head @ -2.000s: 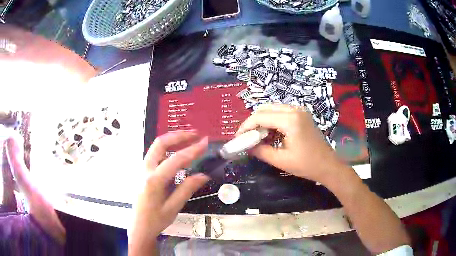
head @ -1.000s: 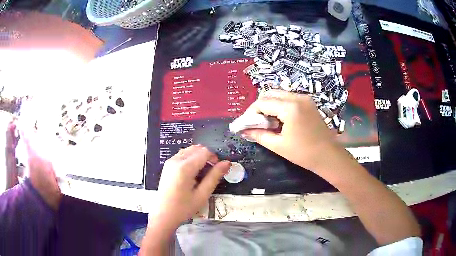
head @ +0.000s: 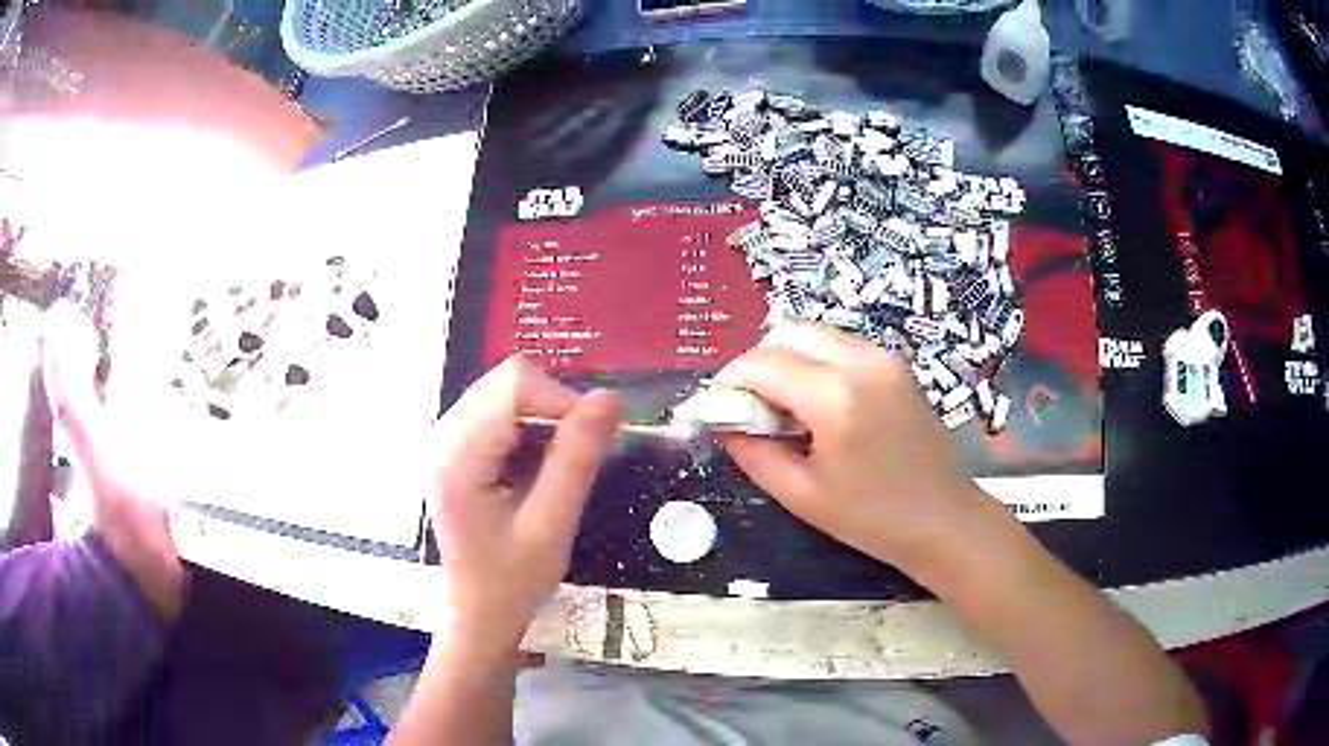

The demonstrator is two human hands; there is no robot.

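Note:
My left hand (head: 518,488) holds a thin pale applicator stick (head: 627,429) between thumb and fingers, its tip at the white shell. My right hand (head: 860,437) holds the white shell (head: 724,413), partly hidden by the fingers. The stick's tip and the shell meet or nearly meet; the contact is blurred. A round white glue cap (head: 682,532) lies below, near the table edge. A large pile of black-and-white striped inserts (head: 860,219) lies behind my right hand.
A perforated basket (head: 423,51) stands at the back left, a white glue bottle (head: 1016,56) at the back. Shells with black patches (head: 277,335) lie left on the white sheet. A white shell (head: 1195,370) lies right. Another person's arm (head: 110,481) is at left.
My left hand has lifted from beside the glue cap with the stick and moved up to the shell. The shell in my right hand is now lower. The camera view has shifted.

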